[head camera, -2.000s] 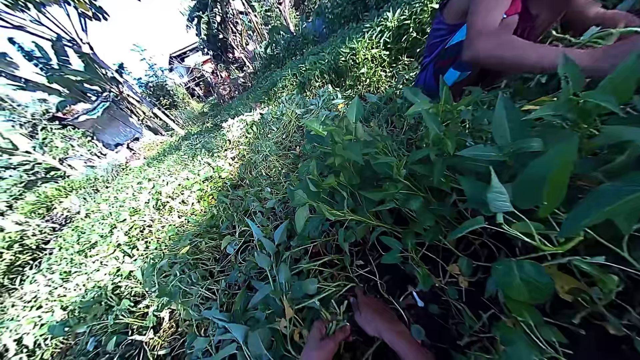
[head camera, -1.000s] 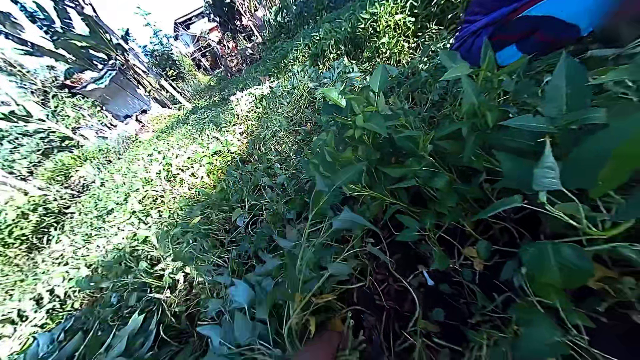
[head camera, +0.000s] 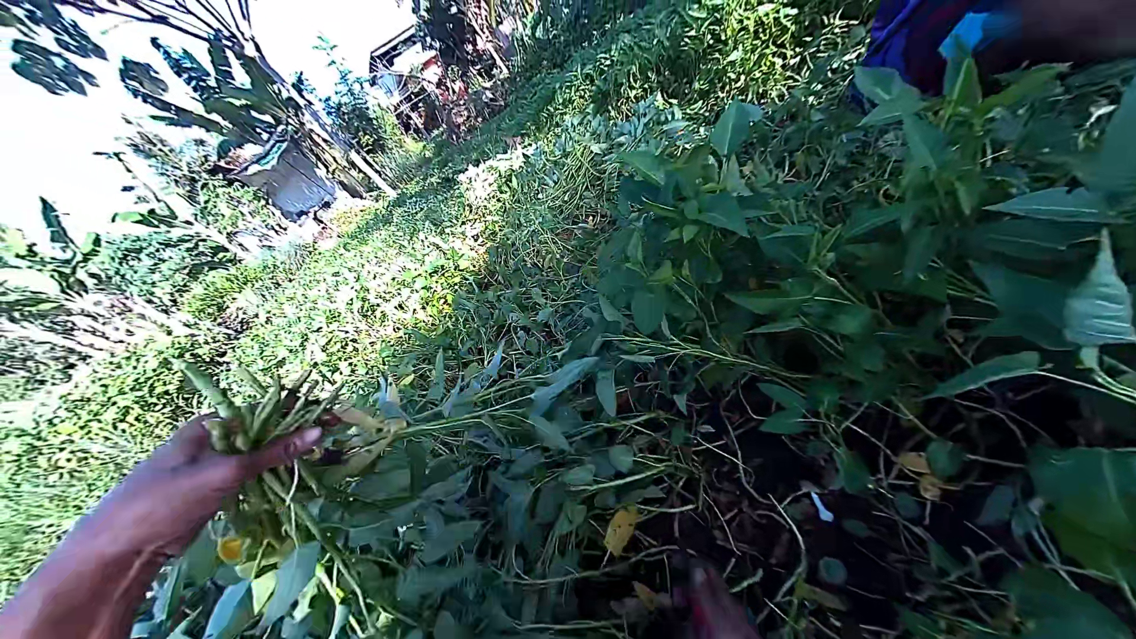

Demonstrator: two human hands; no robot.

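At the lower left of the head view, my left hand [head camera: 209, 466] is closed around a bundle of cut green leafy stems [head camera: 266, 426], stem ends up, with leaves hanging below the fist. My right hand [head camera: 714, 603] shows only partly at the bottom edge, low among vines and dark soil; whether it holds a stem is hidden. Long trailing vines [head camera: 621, 484] spread between the two hands. A yellow leaf [head camera: 621, 530] hangs just up and left of my right hand. Denser broad-leaved plants [head camera: 799, 266] stand to the right.
Another person's purple and blue clothing [head camera: 923, 35] and a blurred arm show at the top right. A small white scrap [head camera: 822, 507] lies on the dark soil. Vines cover the slope leftward, toward a small shed [head camera: 288, 180] and banana plants at the back.
My left hand has come into view at the lower left with the bundle. Two seconds ago both hands were close together at the bottom, among the vines.
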